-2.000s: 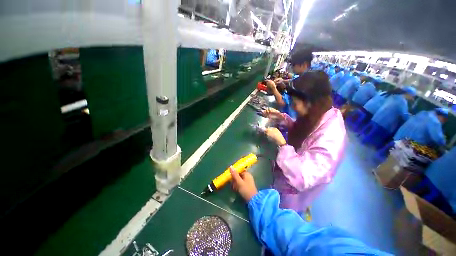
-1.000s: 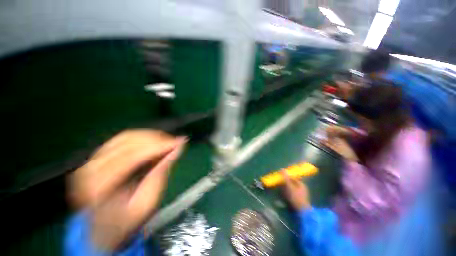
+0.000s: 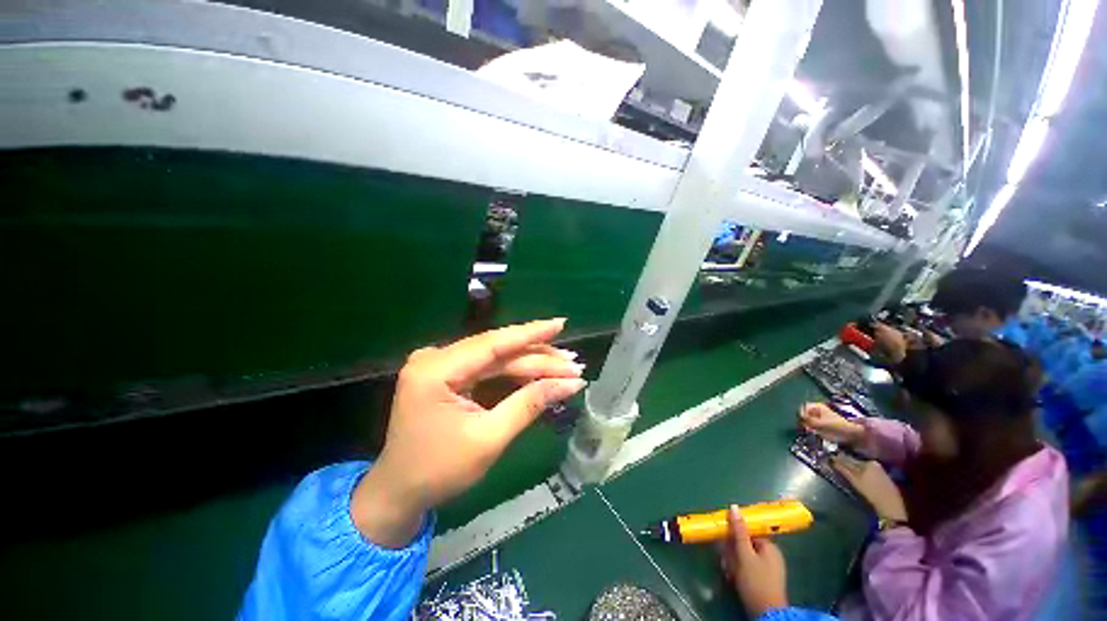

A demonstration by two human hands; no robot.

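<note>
The yellow electric screwdriver (image 3: 765, 519) lies low over the green bench top, its dark tip pointing left. My right hand (image 3: 755, 570) is on its barrel, with one finger over the top; the blue sleeve is cut off by the bottom edge. My left hand (image 3: 467, 419) is raised in front of the conveyor, left of the pale post, fingers apart and curved, with nothing visible in it. A dark phone unit (image 3: 492, 249) lies on the green conveyor (image 3: 267, 267) beyond my left hand.
A pile of silvery slivers (image 3: 486, 599) and a round screw tray (image 3: 631, 604) are cut off by the bottom edge. The pale post (image 3: 680, 231) stands at the white edge strip (image 3: 728, 406). A person in pink (image 3: 971, 534) works at the right over a dark unit.
My left hand has come into view and moved right towards the post. My right hand stays on the screwdriver. The view has shifted, putting bench and screwdriver lower and further right.
</note>
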